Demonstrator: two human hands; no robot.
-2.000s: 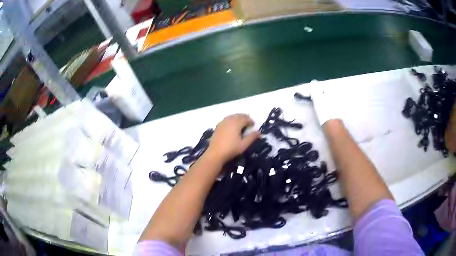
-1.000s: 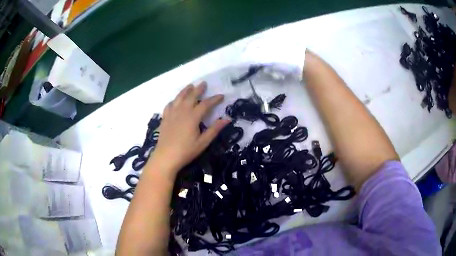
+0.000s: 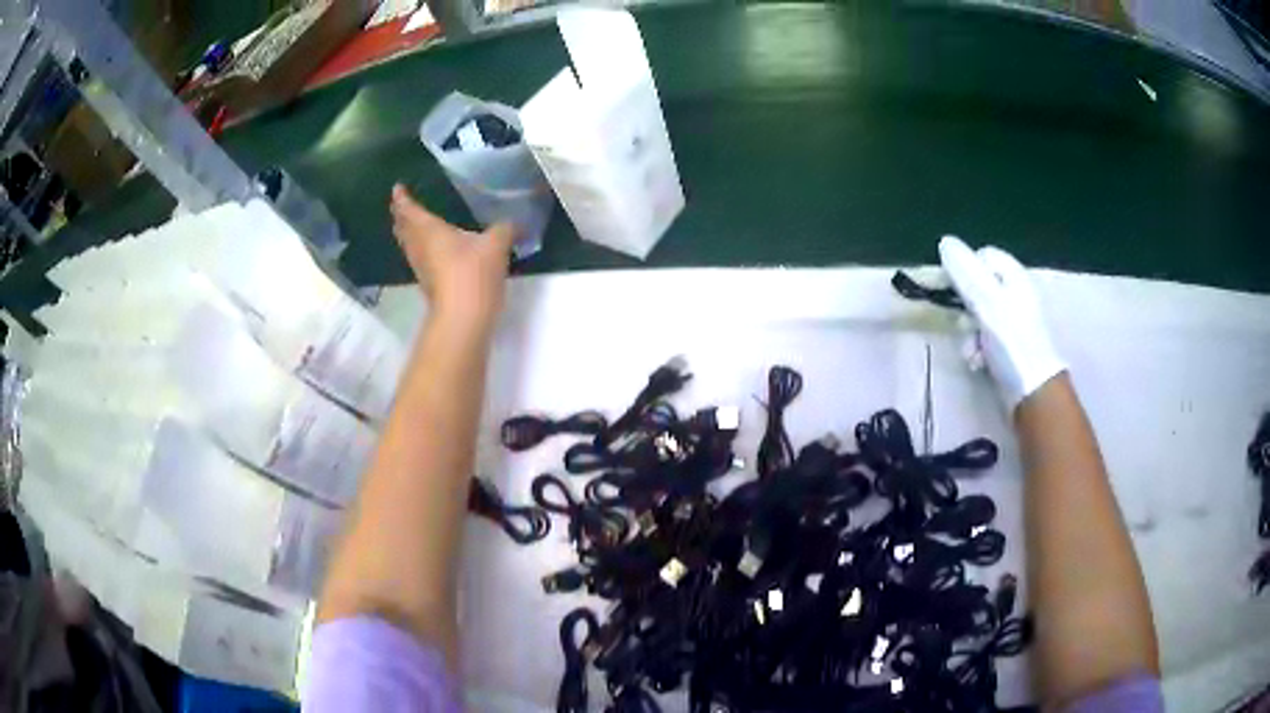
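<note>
A large tangled pile of black USB cables (image 3: 780, 571) lies on the white worktable in front of me. My right hand (image 3: 1006, 314), in a white glove, holds a short black cable (image 3: 925, 290) by its end above the table's back right. My bare left hand (image 3: 457, 251) is open at the belt's near edge, with the fingers apart, just beside a bagged device (image 3: 497, 167). The device stands upright in its cloudy wrap, dark top and white label showing. An open white carton (image 3: 607, 160) stands on the belt to its right, flap up.
A dark green conveyor belt (image 3: 864, 139) runs behind the worktable (image 3: 1114, 404). Overlapping rows of white open cartons (image 3: 209, 418) fill the left side. A grey metal post (image 3: 167, 146) rises at the upper left. More black cables (image 3: 1260, 481) show at the right edge.
My left hand has moved from the cable pile to beside the bagged device. My gloved right hand, blurred before, now shows clearly with a cable. The view has shifted, bringing the carton and device toward the centre.
</note>
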